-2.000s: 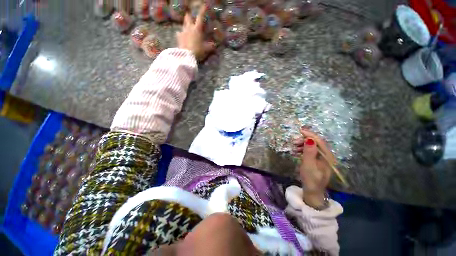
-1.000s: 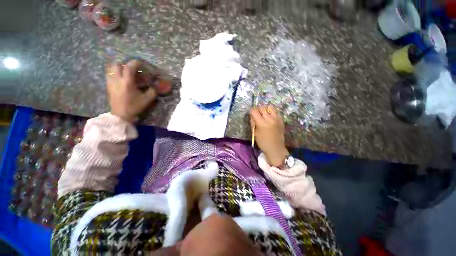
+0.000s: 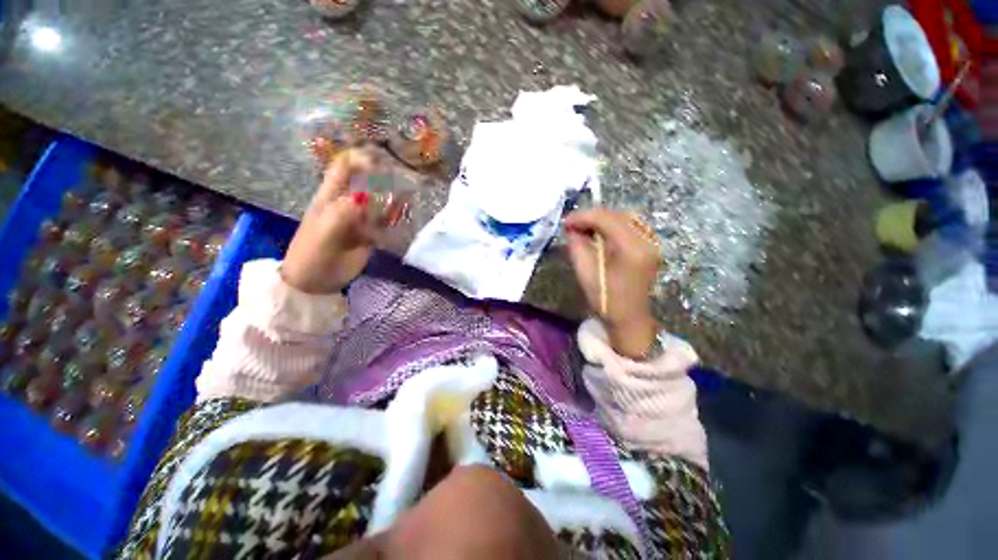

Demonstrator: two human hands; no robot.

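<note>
My left hand [image 3: 334, 224] holds a clear, reddish glitter ball [image 3: 389, 206] left of the white sheet, blurred. Two or so more balls [image 3: 421, 140] lie on the counter just beyond it. My right hand [image 3: 618, 263] holds a thin pale brush [image 3: 601, 273], its stick pointing back toward me. The round white dish [image 3: 514, 181] sits on the white sheet [image 3: 492, 257], with blue marks near its edge. A loose pile of clear plastic pieces [image 3: 706, 213] lies right of the sheet, beyond my right hand.
A blue crate [image 3: 213, 312] filled with balls stands at the left. White and dark cups [image 3: 908, 148], a yellow roll [image 3: 897, 223], a shiny round container [image 3: 891, 303] and white tissue are at the far right. More balls [image 3: 810, 93] lie on the far side of the speckled counter [image 3: 197, 104].
My left hand has come back from the far balls to near the white sheet and now holds a ball up. My right hand has moved from the clear pieces to the sheet's right side with the brush.
</note>
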